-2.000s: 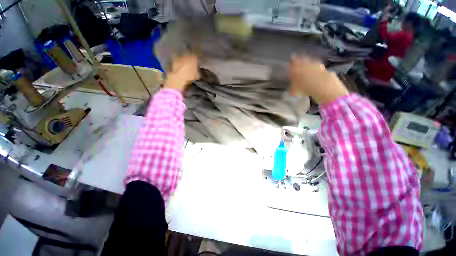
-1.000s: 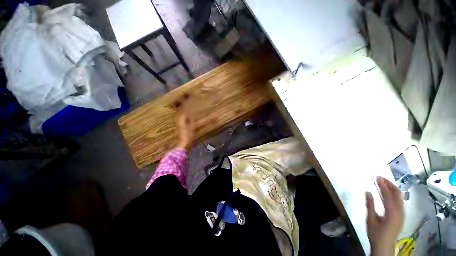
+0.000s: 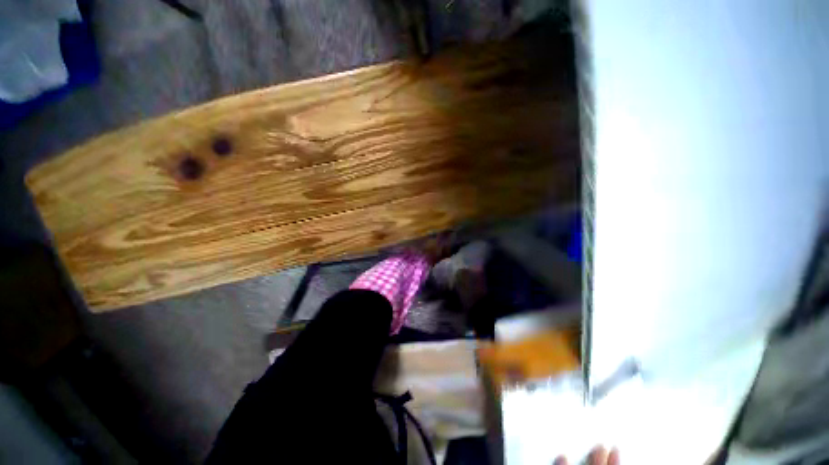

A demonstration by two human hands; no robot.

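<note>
A brown wooden bench (image 3: 273, 182) with two dark knots lies across the view. My left hand (image 3: 440, 247) is dark and blurred at the bench's near edge, beyond the pink checked sleeve; what its fingers do is hidden. My right hand (image 3: 600, 456) shows only as fingertips at the bottom edge, over the white sewing table (image 3: 691, 182). Whether it holds anything cannot be seen.
Taupe cloth (image 3: 793, 390) lies at the right edge. An orange-yellow blurred thing (image 3: 536, 356) is at the table's near left edge. A white sack (image 3: 32, 50) and a blue bin (image 3: 80, 54) are at the upper left, on grey floor.
The view has turned down and left, closer over the bench. My left hand has moved from above the bench to its near edge. My right hand is now mostly out of the picture.
</note>
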